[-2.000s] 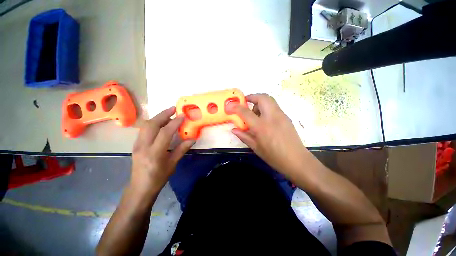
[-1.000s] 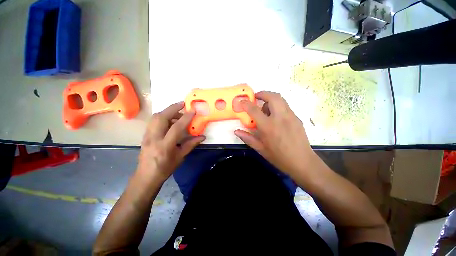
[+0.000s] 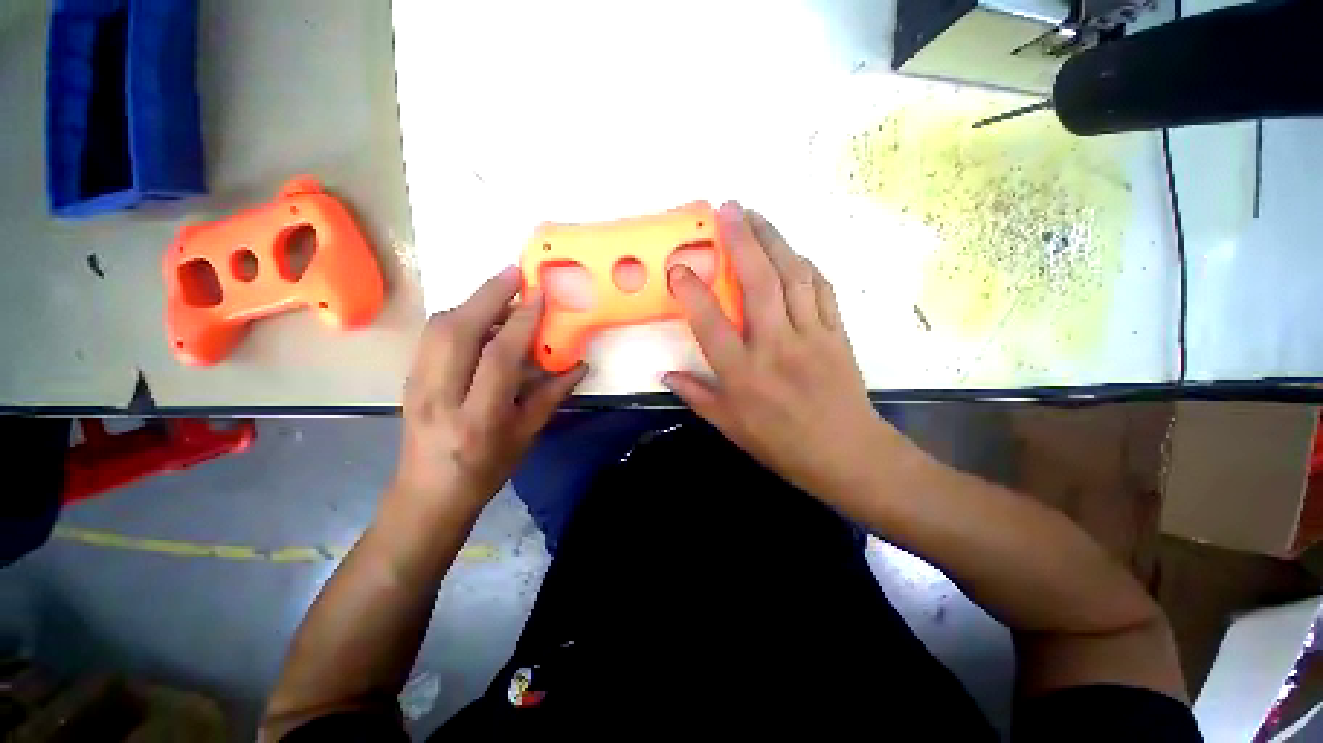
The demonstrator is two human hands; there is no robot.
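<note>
An orange controller shell with three round openings lies on the white mat near the bench's front edge, its two handles towards me. My left hand holds its left side, fingers at the left handle. My right hand holds its right side, with one finger at the right opening and the others along the outer edge. The right handle is mostly hidden under my right hand. A second orange shell lies on the beige tabletop to the left, touched by neither hand.
A blue bin stands at the back left. The black screwdriver reaches in from the right, its thin bit pointing left. The screw feeder is behind it. A yellow patch with dark specks is on the right. A cardboard box is below right.
The view has shifted, moving the bench items up in the picture. My right hand's fingers now lie further along the shell's right edge. Both hands stay on the shell.
</note>
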